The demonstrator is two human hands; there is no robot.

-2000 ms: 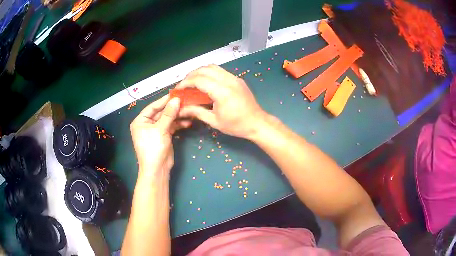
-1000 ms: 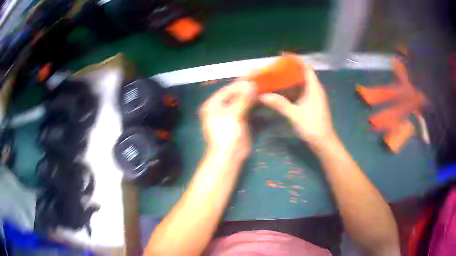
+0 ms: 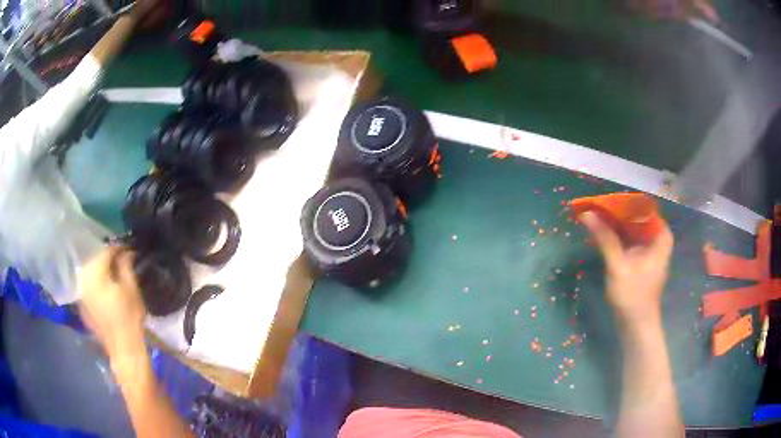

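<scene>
My right hand [image 3: 634, 269] holds a folded orange strap [image 3: 621, 205] above the green bench. My left hand [image 3: 110, 295] is at the left side of the parts tray [image 3: 287, 329], with its fingers against the end of the rows of black rings [image 3: 163, 278]; blur and overlap hide whether it grips one. A loose black curved piece [image 3: 199, 312] lies on the tray's white lining. Two black speakers, one nearer [image 3: 377, 252] and one behind [image 3: 411, 158], stand just right of the tray with orange marks on their sides.
Loose orange straps [image 3: 736, 278] lie at the far right. Small orange bits are scattered mid-bench. A white metal edge [image 3: 548, 156] borders the conveyor, where a black unit with an orange strap [image 3: 473, 53] sits. Another person's white sleeve [image 3: 43, 162] and arm are at left.
The view has swung left. My left hand has let go of the orange strap and moved left to the tray's black rings. My right hand still holds the strap.
</scene>
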